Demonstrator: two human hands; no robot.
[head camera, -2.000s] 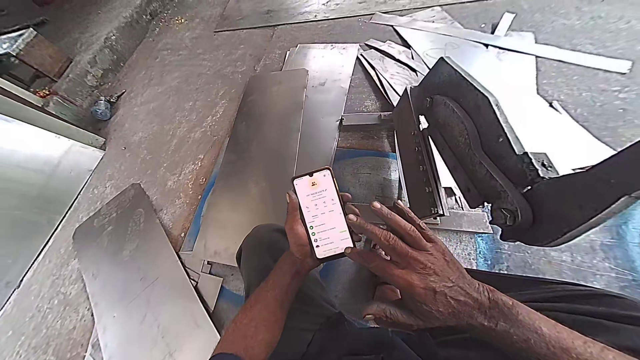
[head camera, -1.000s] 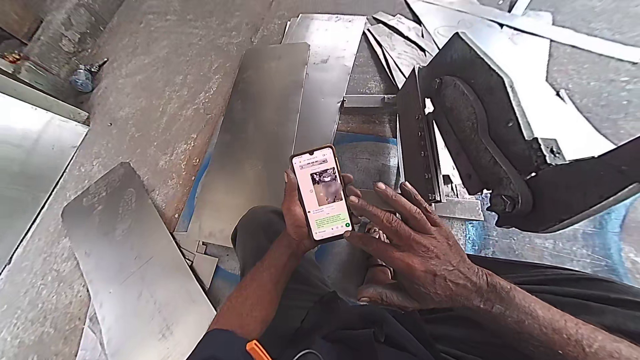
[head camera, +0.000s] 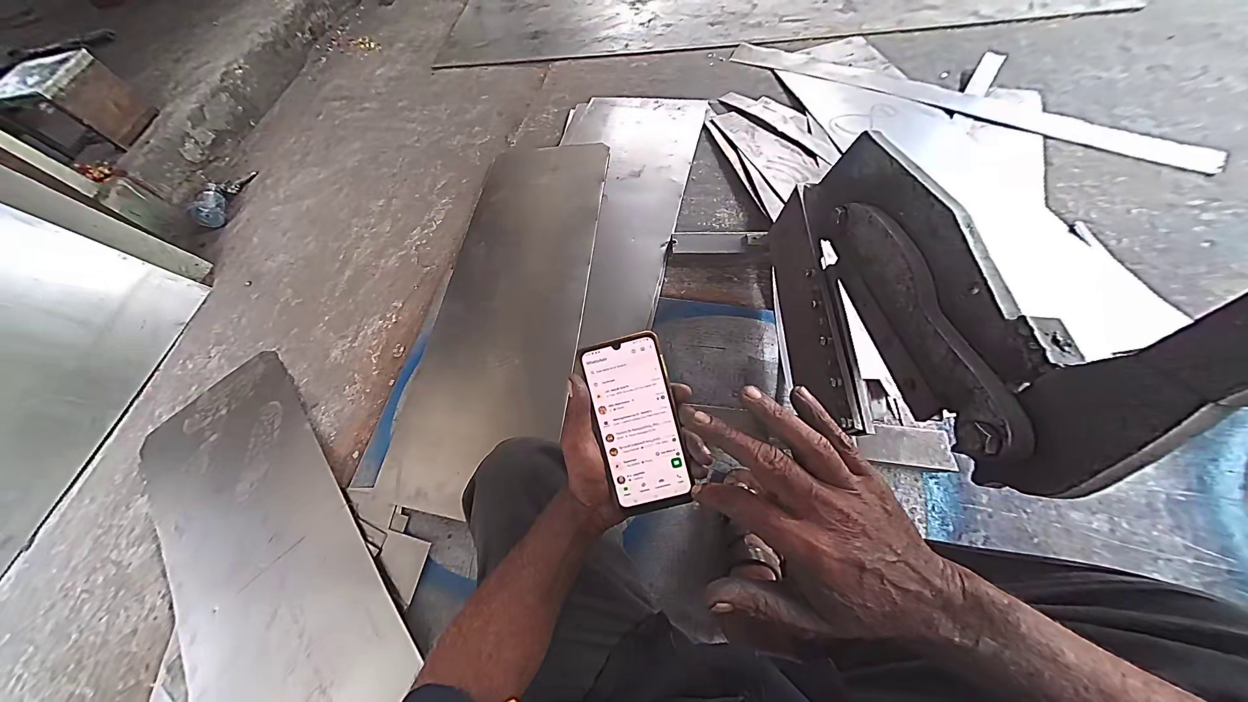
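Note:
A smartphone (head camera: 639, 419) with a lit screen lies in my left hand (head camera: 590, 458), its thumb along the left edge and fingertips showing past the right edge. The screen shows a list with small round pictures and writing. My right hand (head camera: 814, 526) hovers just right of the phone, fingers spread and holding nothing; its index fingertip is near the phone's lower right corner. Beyond the hands, flat metal sheets (head camera: 517, 292) lie overlapping on the ground. A dark metal lever shear (head camera: 897, 283) stands to the right of them, with its arm reaching to the right edge.
Another metal sheet (head camera: 263, 546) lies at lower left, near a large pale panel (head camera: 78, 361). Offcuts (head camera: 770, 146) and a long metal strip (head camera: 1092, 132) are piled behind the shear. A small clear container (head camera: 208, 208) sits on the ground at upper left.
The phone's screen has changed from a page with a picture and a green block to a list. Both hands stay in about the same place around the phone.

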